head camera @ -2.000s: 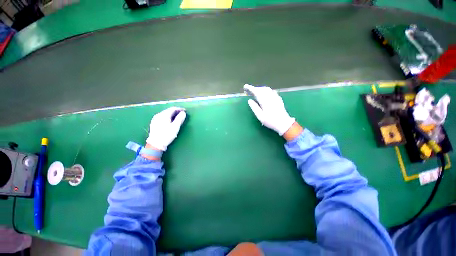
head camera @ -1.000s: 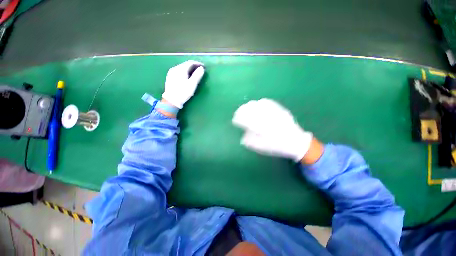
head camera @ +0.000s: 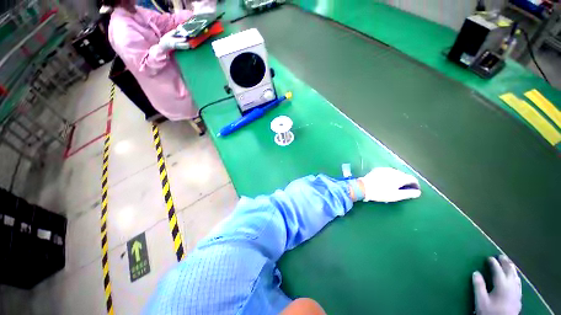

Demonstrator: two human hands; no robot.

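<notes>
My left hand (head camera: 390, 185), in a white glove with a light blue wrist strap (head camera: 357, 189), rests on the green bench mat near the conveyor's white edge line. Its fingers are curled, with a dark gap beside the thumb; whether it holds thin wire cannot be told. My right hand (head camera: 499, 289), in a white glove, is at the bottom right, cut off by the picture's edge, fingers apart and nothing seen in it. The solder reel (head camera: 283, 131) stands on the mat up and left of my left hand, with a faint wire trailing right.
A grey-white fan box (head camera: 246, 71) and a blue rod with a yellow end (head camera: 255, 115) are beyond the reel. The dark conveyor belt (head camera: 430, 111) runs along the bench. A person in pink (head camera: 151, 58) holds a board at the upper left. Striped floor tape (head camera: 165, 191) lies left.
The view has swung left, bringing in the floor and the person in pink; the soldering iron stand has left the picture. My right hand's fingers are now spread near the edge line.
</notes>
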